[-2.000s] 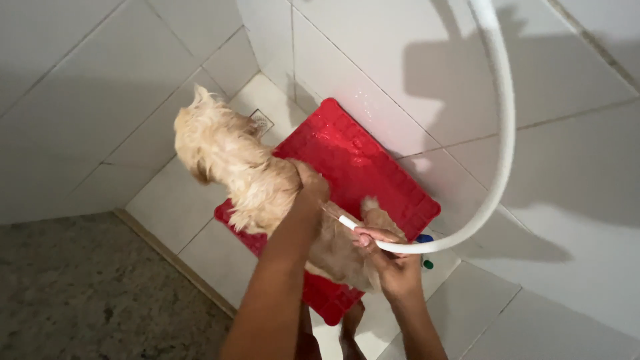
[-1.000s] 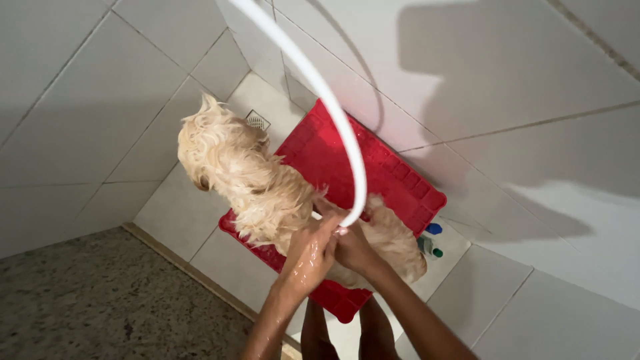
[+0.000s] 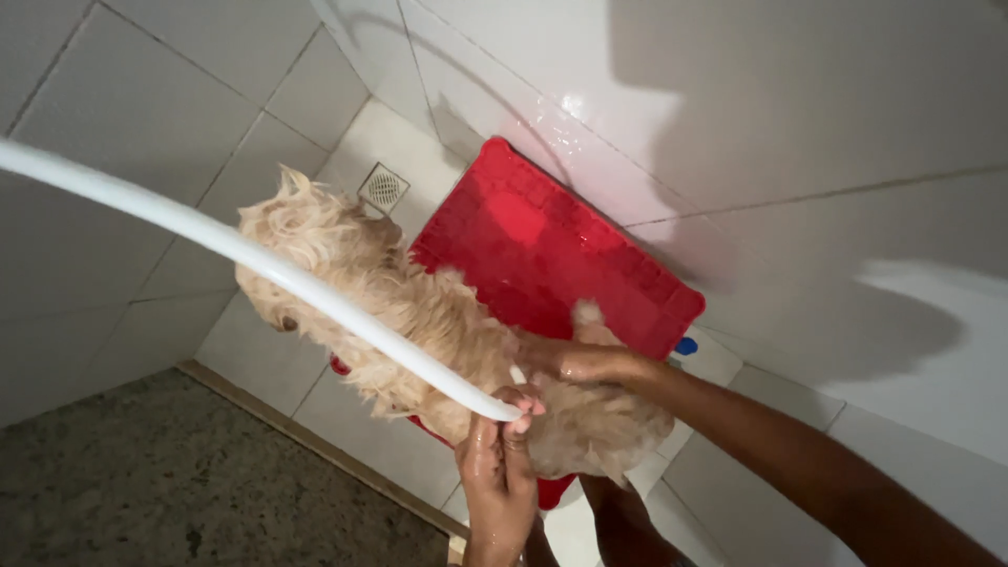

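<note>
A wet, cream-coloured long-haired dog stands over a red plastic tray, its head toward the left. My left hand grips the end of a white hose beside the dog's flank. The hose arcs from the upper left across the dog's back. My right hand lies on the dog's back, its fingers partly hidden in the fur; whether it grips anything there does not show.
White tiled walls meet at the corner, near a square floor drain. A blue cap lies by the tray's right corner. A raised edge borders speckled stone at lower left. My legs are below the tray.
The hose was in my right hand two seconds ago, both hands met at its end one second ago, and now my left hand holds it. My right hand has moved onto the dog's back.
</note>
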